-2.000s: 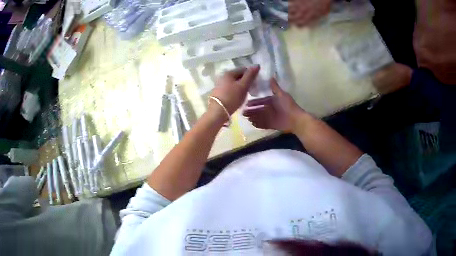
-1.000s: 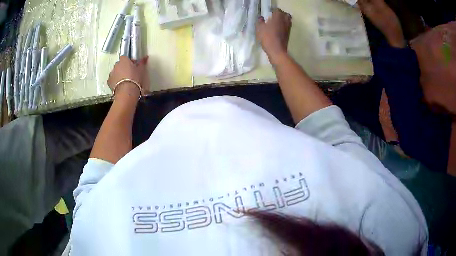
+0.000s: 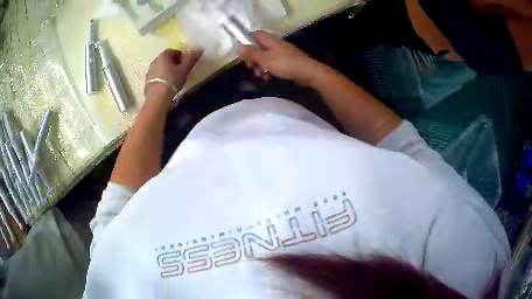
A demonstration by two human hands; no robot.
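My right hand (image 3: 279,57) holds a silver tubular product (image 3: 240,30) at its near end, tilted up to the left. My left hand (image 3: 174,69) is at the table's front edge, fingertips close together; whether it holds anything small cannot be told. A thin white wrapping sheet (image 3: 204,26) lies crumpled between and beyond the hands, partly blurred. Two more silver tubular products lie on the table left of my left hand, one upright in view (image 3: 90,67) and one slanted (image 3: 114,79).
Several silver tubes (image 3: 41,140) lie in a group at the far left. A white packing insert (image 3: 146,14) is at the top. Green crates (image 3: 461,140) with clear film stand at the right. Another person's arm (image 3: 430,28) is at upper right; grey clothing shows at lower left.
The view has turned. My left hand has left the tubes at the left and moved right, beside the white sheet. My right hand has come nearer with a silver tube in it.
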